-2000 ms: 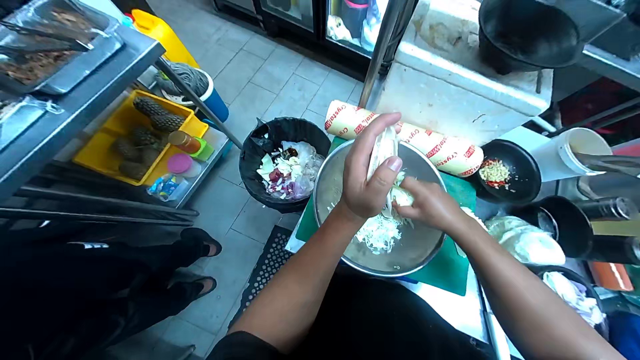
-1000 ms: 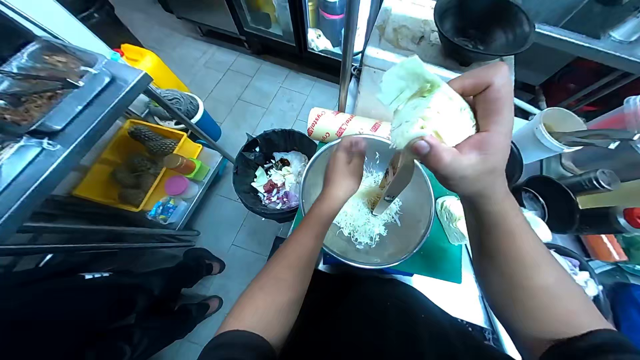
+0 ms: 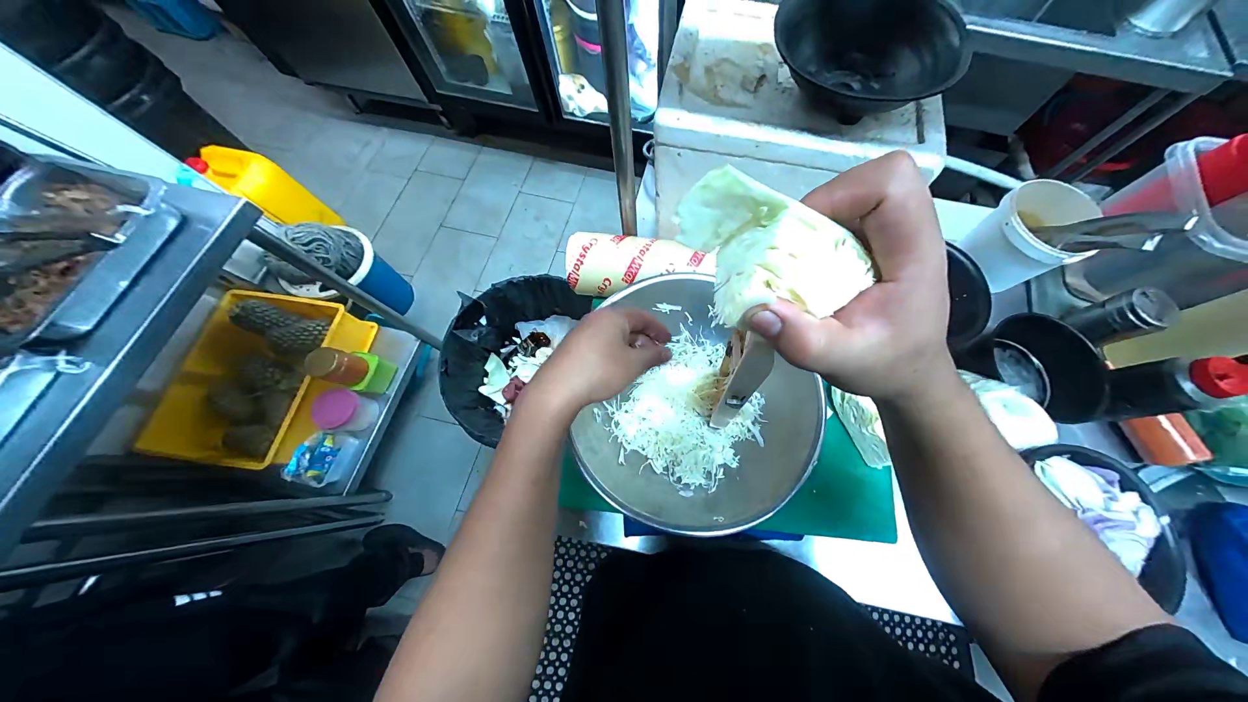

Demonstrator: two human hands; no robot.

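Note:
My right hand (image 3: 877, 283) grips a piece of cabbage (image 3: 790, 253) above the right part of a steel mixing bowl (image 3: 770, 487). Under the cabbage, a slicing tool with a flat blade or handle (image 3: 743, 378) leans in the bowl; much of it is hidden. Fine shredded cabbage (image 3: 682, 419) lies heaped on the bowl's bottom. My left hand (image 3: 614, 351) hangs over the bowl's left side with its fingers curled; whether they hold anything is unclear. The bowl stands on a green cutting board (image 3: 858, 497), and another cabbage piece (image 3: 863, 424) rests at the right of it.
Left of the bowl stands a bin lined with a black bag (image 3: 468, 370), holding scraps. A roll of plastic wrap (image 3: 624, 261) lies behind the bowl. Black pans (image 3: 1058, 366), bottles and a white tub (image 3: 1033, 224) crowd the right. A person's foot (image 3: 414, 551) shows at lower left.
Two seconds ago both hands were close together over the bowl. They have since moved apart, and the cabbage piece is now raised in my right hand. The slicing tool shows more clearly.

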